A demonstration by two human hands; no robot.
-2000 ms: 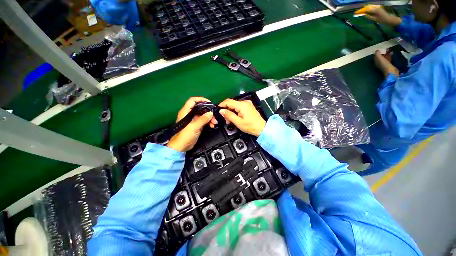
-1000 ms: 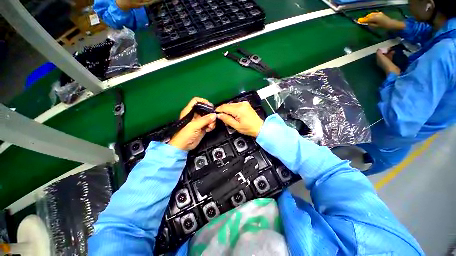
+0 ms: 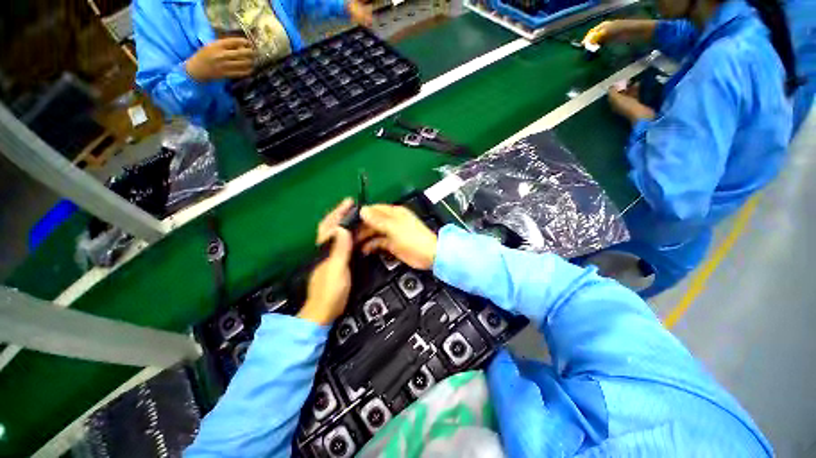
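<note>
My left hand (image 3: 332,261) and my right hand (image 3: 394,234) meet above the far edge of the black component tray (image 3: 353,368). Between their fingertips is a small dark watch body (image 3: 352,217), mostly hidden by the fingers. A thin black strap end (image 3: 362,186) stands up from it over the green belt. The tray's pockets hold watch heads (image 3: 376,310) with pale square rings. Loose black straps (image 3: 390,360) lie in a pile on the tray, some with silvery buckles.
Strapped watches (image 3: 420,137) lie on the green conveyor belt (image 3: 304,199), another (image 3: 216,251) at left. A strap bag (image 3: 555,192) lies right of the tray. Stacked trays (image 3: 327,89) stand across the belt. White posts (image 3: 80,333) slant in at left. Workers are across and at right.
The view has turned and shifted. The held piece now has a strap end pointing up, away from me. My left hand is more upright. A worker across the belt has come further into view beside the stacked trays.
</note>
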